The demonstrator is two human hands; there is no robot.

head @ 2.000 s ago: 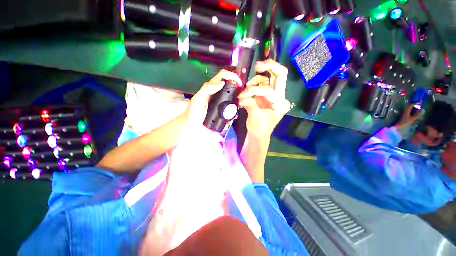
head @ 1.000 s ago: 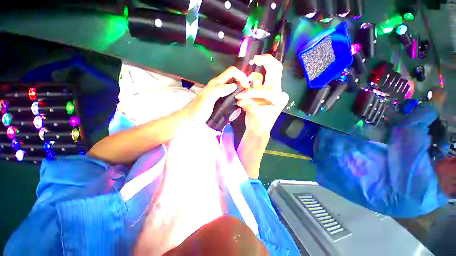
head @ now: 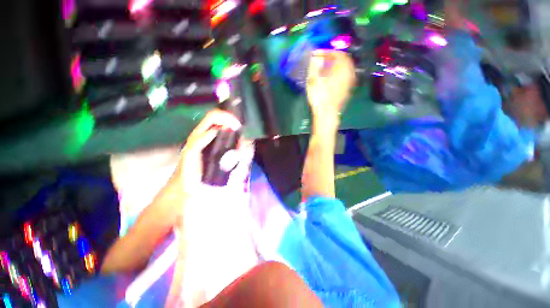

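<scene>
My left hand (head: 202, 141) holds a black cylindrical light-up unit (head: 216, 157) above my lap, its white round spot facing up. My right hand (head: 329, 75) is over the bench at the blue screw tray (head: 297, 60), covering part of it. The fingers are bunched and blurred, and I cannot tell whether they hold anything. A long dark cylinder (head: 260, 99) lies on the bench between my hands; blur hides its details. The frame is strongly motion-blurred.
Rows of glowing units (head: 145, 65) lie on the green bench (head: 154, 127) at the left. A side tray of glowing units (head: 51, 258) is at lower left. More units (head: 395, 81) lie beyond the blue tray. A person's blue sleeve (head: 476, 114) and a grey vented box (head: 476, 240) are at right.
My right hand has left the unit and moved right and up to the blue tray. My left hand still holds the unit. The view has shifted. The person at right has moved an arm.
</scene>
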